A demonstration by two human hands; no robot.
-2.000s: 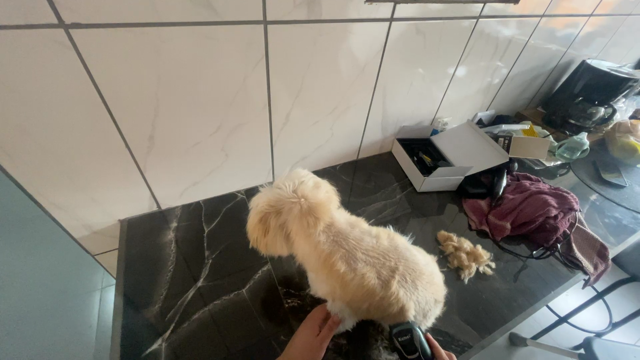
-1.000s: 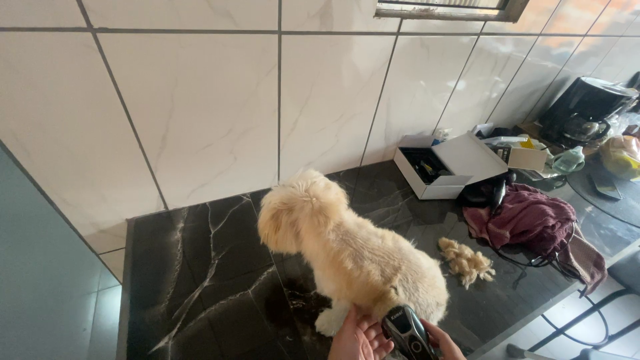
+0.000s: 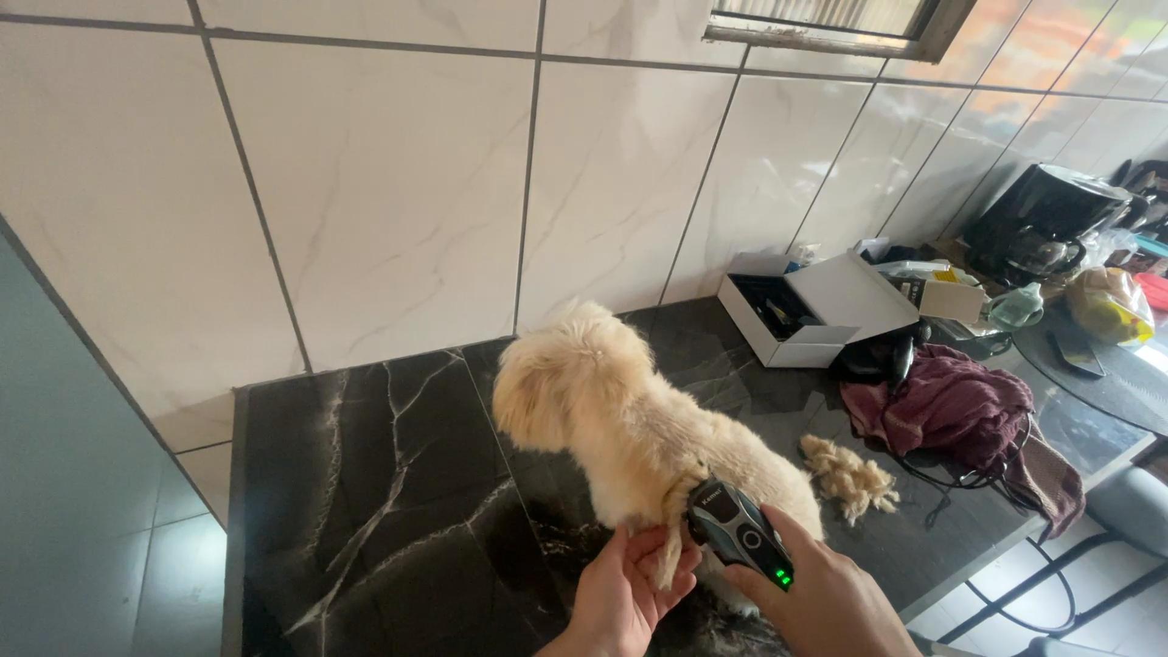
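Note:
A cream-coloured dog [image 3: 639, 411] is on the black marble-patterned counter [image 3: 365, 511], its head toward the left and its back to me. My right hand [image 3: 821, 584] holds a dark Kemei hair clipper [image 3: 741, 529] with green lights lit, its head against the fur of the dog's side. My left hand [image 3: 630, 584] is just left of the clipper, palm up, fingers around a front leg or a tuft of fur there; which one is hard to tell. A pile of cut fur [image 3: 849, 476] lies right of the dog. The dog's face is hidden.
Behind the fur pile stands an open white box [image 3: 803, 342] with dark items inside. Beside it are a maroon cloth [image 3: 949, 401] with a black cable, and a coffee maker [image 3: 1040, 224] farther back. A tiled wall [image 3: 420, 201] borders the counter; a stool [image 3: 1122, 520] stands at right.
The clipper has moved from low by the dog's hindquarters up onto its side. My left hand has shifted from the dog's lower front to beside the clipper. Green lights now show on the clipper.

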